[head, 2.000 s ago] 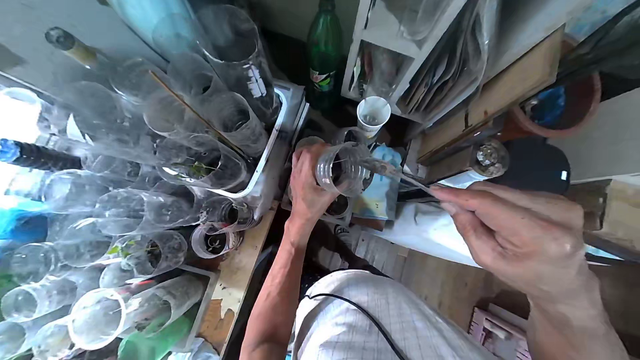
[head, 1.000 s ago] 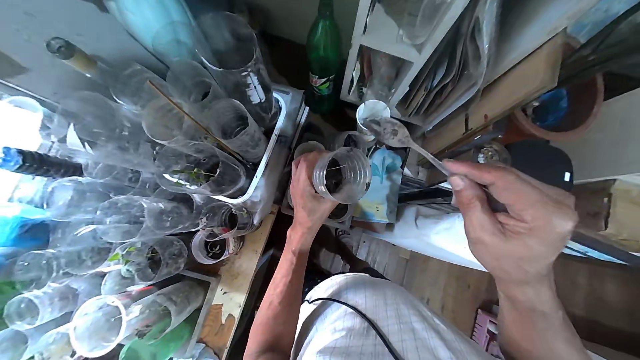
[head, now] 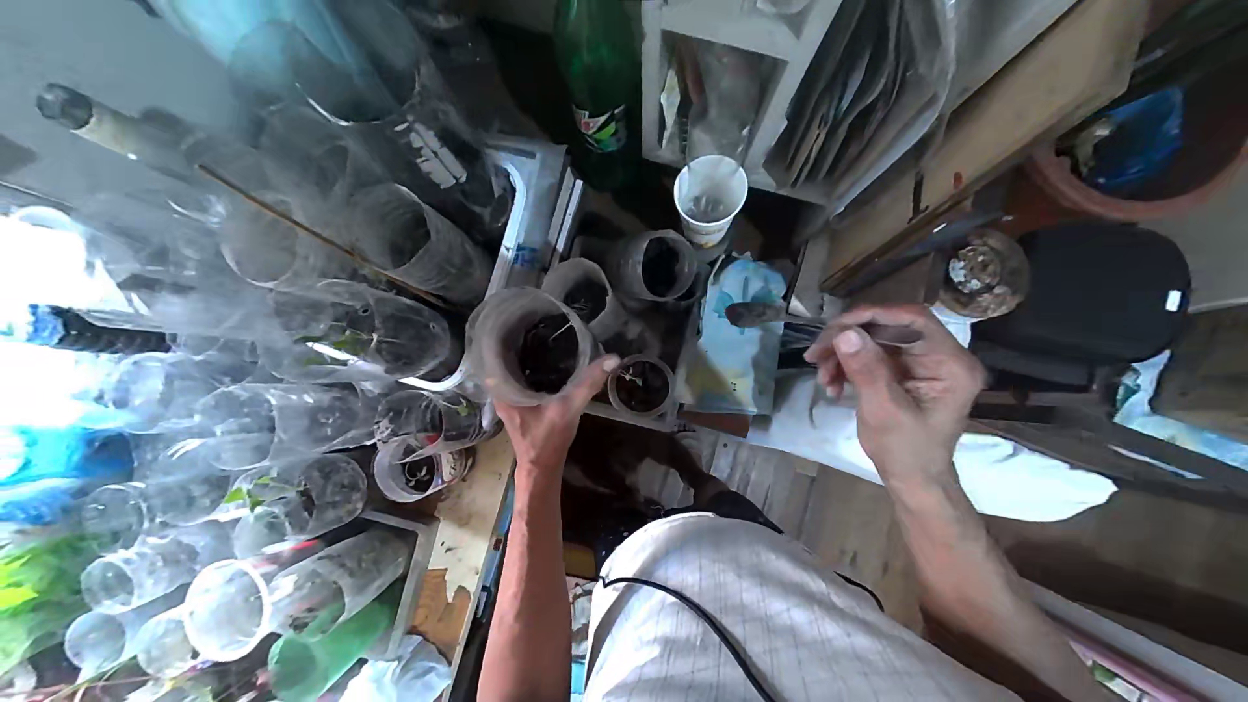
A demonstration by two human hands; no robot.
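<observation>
My left hand (head: 551, 419) grips a clear plastic cup (head: 534, 346) with dark soil and a thin pale stem inside, tilted so that its mouth faces me. In my right hand (head: 897, 380) is a metal spoon (head: 756, 314), its bowl pointing left over a light blue packet (head: 736, 341). Between the hands stand more clear containers of dark soil: one at the back (head: 663, 266), one beside the held cup (head: 588, 292) and a small one (head: 642, 385) with a tiny sprout. A white paper cup (head: 710, 200) stands behind the packet.
Many clear plastic cups and cut bottles, some with green seedlings (head: 255, 492), crowd the left side. A green bottle (head: 597, 88) stands at the back beside a white shelf unit (head: 717, 78). At right are a lidded jar (head: 985, 275) and a terracotta-coloured pot (head: 1121, 200).
My left hand has moved left with the plastic cup, uncovering the soil-filled containers beside it. The spoon has come down from near the paper cup to over the blue packet.
</observation>
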